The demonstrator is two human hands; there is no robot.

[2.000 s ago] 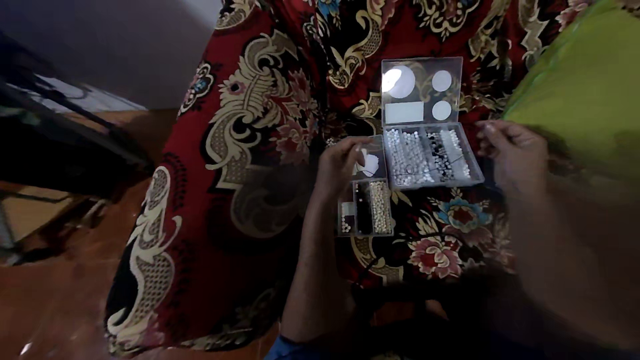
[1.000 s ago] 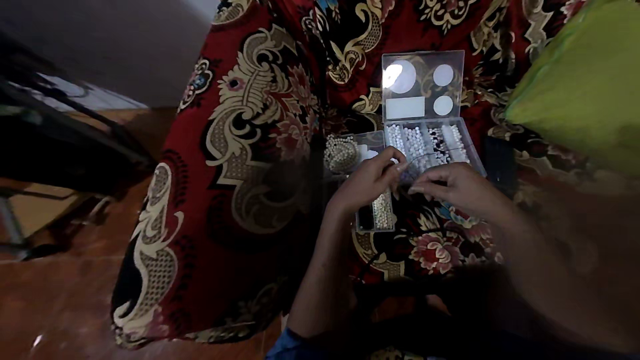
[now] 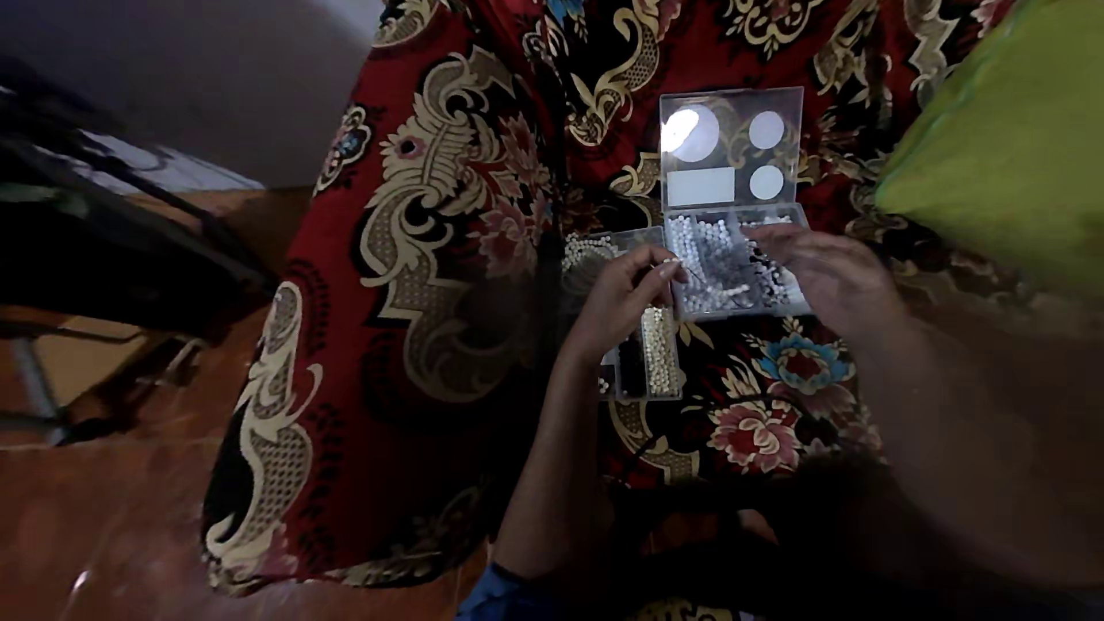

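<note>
A clear plastic bead box (image 3: 733,315) with white, pale and dark beads in its compartments lies with its lid (image 3: 731,147) raised. My left hand (image 3: 634,289) is at its left edge, thumb and fingertips pinched on something small and thin, perhaps a thread or needle with a pale bead; blur hides which. Over the box's right side is my right hand (image 3: 828,263), fingers extended; whether it holds anything does not show. Partly under my left hand sits a second clear box (image 3: 677,392) with cream beads (image 3: 660,349). A coiled strand of pale beads (image 3: 588,250) rests at its upper left.
Beneath the boxes spreads a red and black floral cloth (image 3: 466,216). A green cushion (image 3: 1009,164) is at the upper right. To the far left, a dark object with metal legs (image 3: 39,379) stands on the reddish tiled floor (image 3: 103,517).
My right hand has moved from near my left hand to over the right side of the larger box. The coiled bead strand, visible one second ago, is absent from the oldest frame.
</note>
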